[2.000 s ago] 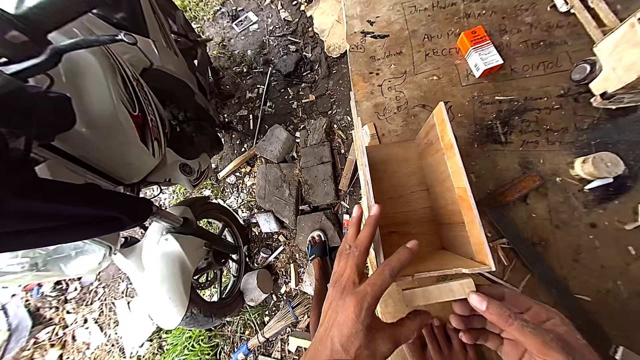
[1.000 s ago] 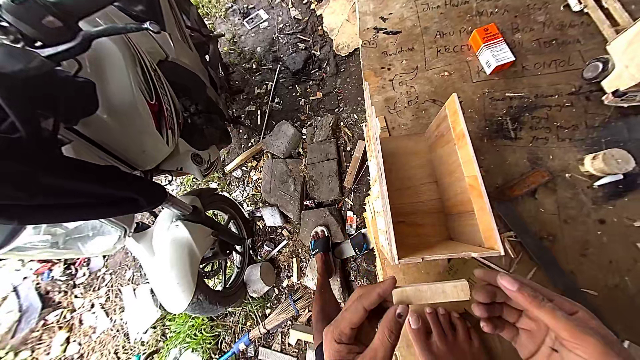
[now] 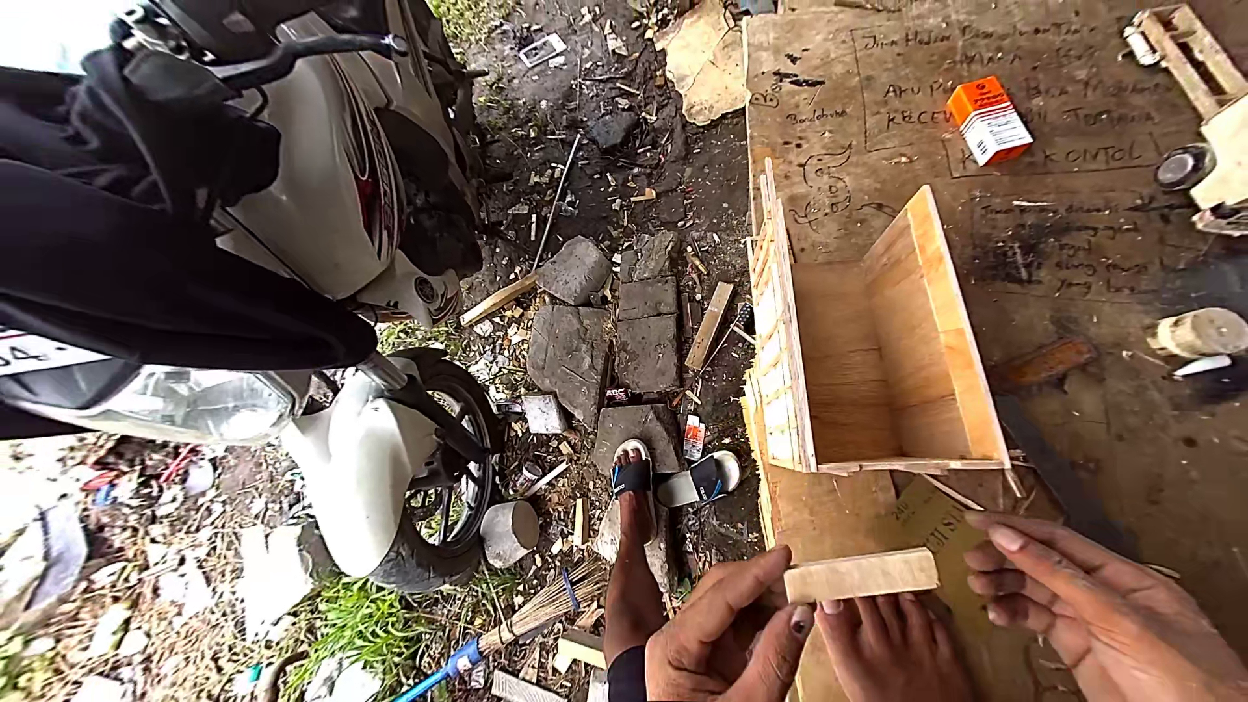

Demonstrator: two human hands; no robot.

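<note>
My left hand (image 3: pixel 726 629) pinches the left end of a short, flat light wood strip (image 3: pixel 863 575) between thumb and index finger. To the strip's right is my right hand (image 3: pixel 1102 595), apart from it, thumb and index finger close together, the others curled. The tip of a thin wood sliver (image 3: pixel 951 491) lies at its fingertips; whether they grip it is unclear. Above both hands an open plywood box (image 3: pixel 848 361) rests on a wooden work surface (image 3: pixel 1092 409), with slats along its left side. A bare foot (image 3: pixel 892 643) shows under the strip.
An orange-and-white carton (image 3: pixel 990 120), a round wood piece (image 3: pixel 1204 333) and a wheeled wooden object (image 3: pixel 1224 146) sit on the surface. A white motorcycle (image 3: pixel 341 468) stands left. Stone blocks (image 3: pixel 565 356), a sandal (image 3: pixel 700 480) and a stick broom (image 3: pixel 541 619) are on the littered ground.
My left hand has gone from spread fingers near the strip to a pinch on its left end. My right hand, earlier at the strip's right end, is now apart from it.
</note>
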